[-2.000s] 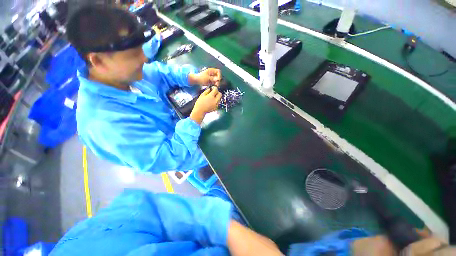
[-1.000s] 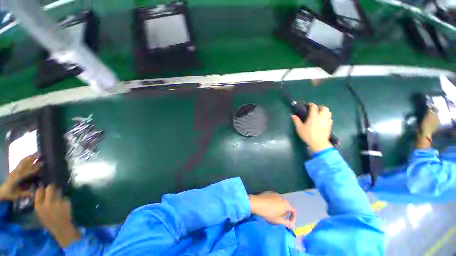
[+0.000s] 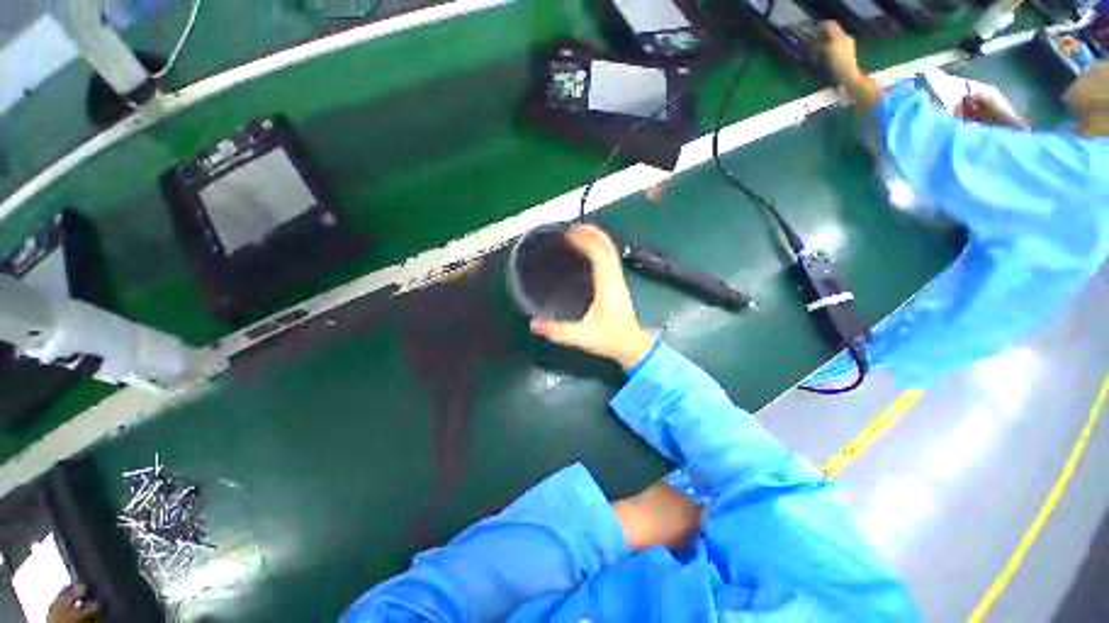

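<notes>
My right hand [image 3: 607, 304] holds the round dark screw tray [image 3: 550, 273] by its right side, thumb and fingers around its rim, near the pale rail. Whether the tray touches the bench is unclear. An electric screwdriver [image 3: 691, 278] lies on the green bench just right of the hand, its thin cord running up towards the rail. My left hand [image 3: 660, 517] is low in front of my body, partly hidden by the blue sleeves; its fingers do not show clearly.
Open tablet units [image 3: 253, 201] lie on the green conveyor beyond the rail [image 3: 450, 252]. A black box-like tool with a white band [image 3: 831, 298] lies to the right. Loose metal parts [image 3: 164, 521] lie at lower left. A neighbour's arm [image 3: 961, 152] reaches over the rail at upper right.
My right hand has let go of the screwdriver, which now lies on the bench, and has moved left onto the round tray. The view has turned towards the right. The right neighbour's arm now reaches to the conveyor.
</notes>
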